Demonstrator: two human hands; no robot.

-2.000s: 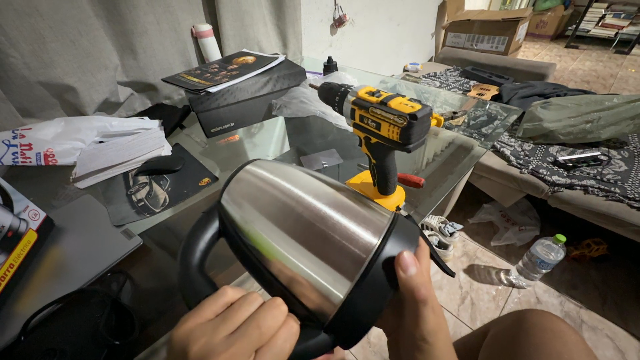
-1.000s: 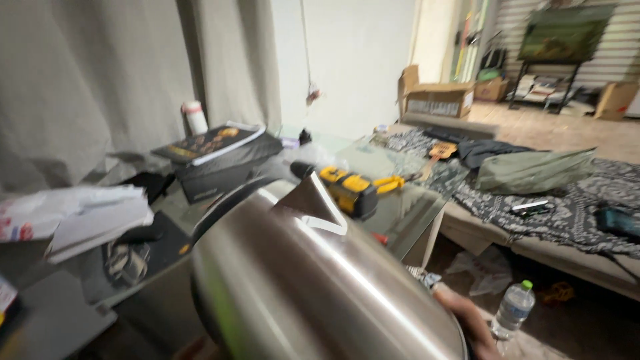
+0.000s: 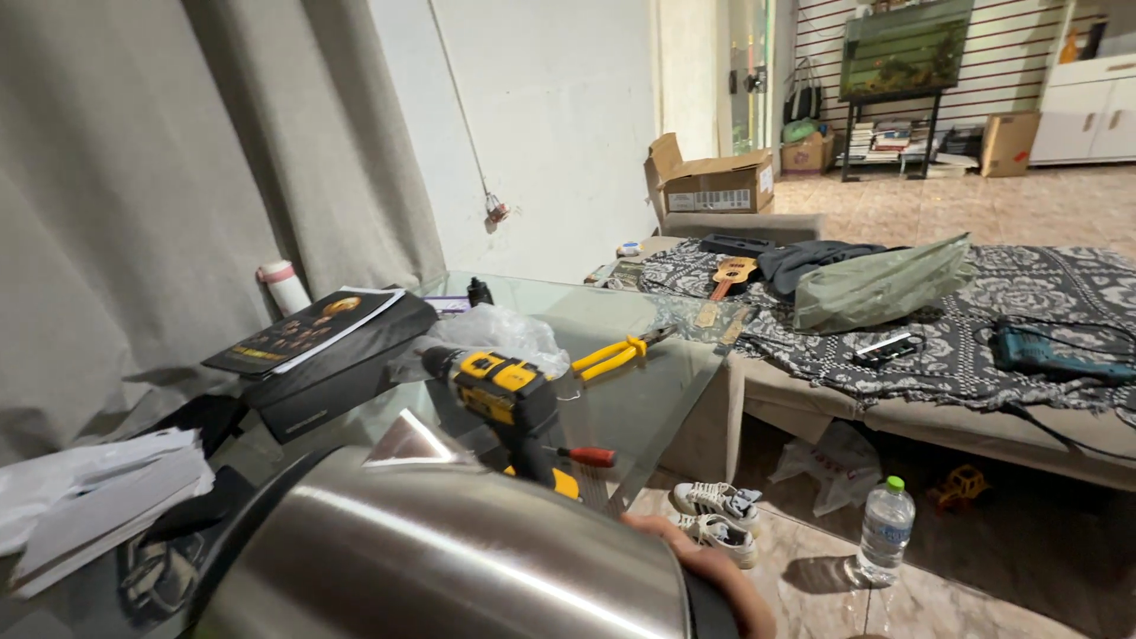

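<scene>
A brushed stainless steel electric kettle lies tilted across the bottom of the head view, its pointed spout facing up and its black rims at either end. My right hand curls around the black end on the right, fingers against it. My left hand is out of sight. Just behind the kettle a yellow and black cordless drill stands on the glass table. Beside it are a red-handled screwdriver and yellow-handled pliers.
The glass table also bears a black box with a booklet on it, a plastic bag and papers. At right, a sofa holds a patterned cloth and a teal power tool. A water bottle and sneakers stand on the floor.
The kettle has been turned so that its spout shows on the upper side. My left hand, on the handle two seconds ago, is out of sight. The view has swung up and right.
</scene>
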